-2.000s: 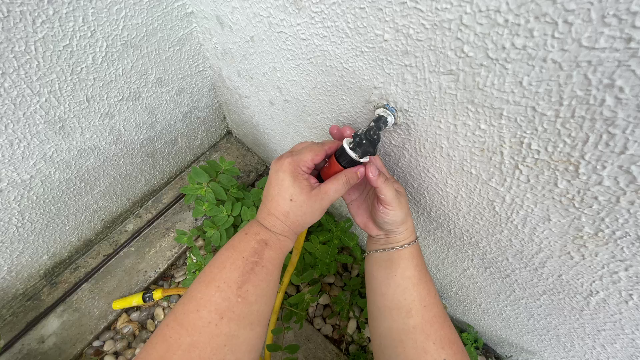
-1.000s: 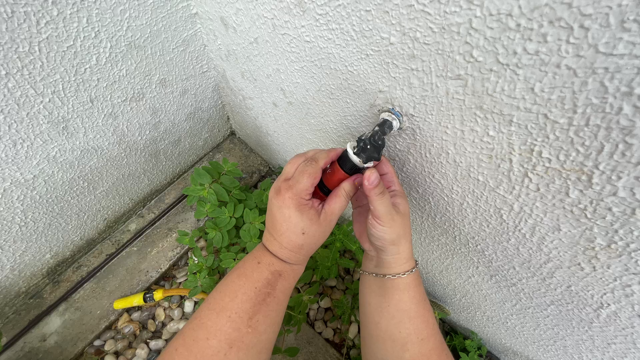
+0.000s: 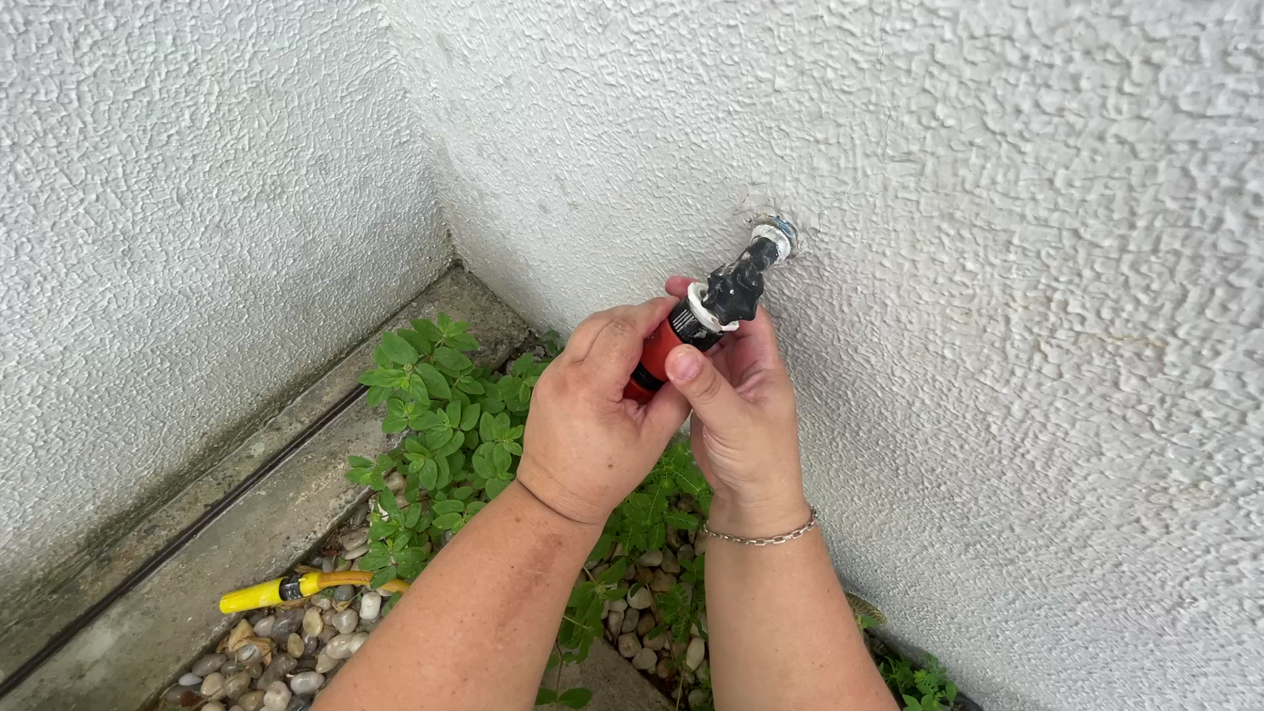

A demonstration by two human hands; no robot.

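A black outdoor tap (image 3: 739, 284) sticks out of the wall from a pale, worn collar (image 3: 773, 235). At its lower end is a white ring (image 3: 707, 310), and against that ring sits a red and black hose connector (image 3: 659, 355). My left hand (image 3: 594, 410) is wrapped around the connector from the left side. My right hand (image 3: 746, 415), with a chain bracelet at the wrist, touches the connector from the right, its thumb on the black part and its other fingers partly hidden behind.
Rough white walls (image 3: 1037, 346) meet at a corner. Below are leafy green plants (image 3: 444, 415), pebbles (image 3: 306, 652), a concrete ledge (image 3: 217, 563) with a thin dark cable (image 3: 188, 533), and a yellow hose nozzle (image 3: 259, 595) on an orange-yellow hose.
The fingers of my right hand have shifted around the connector, and its thumb now lies on the black part. My left hand remains around the connector.
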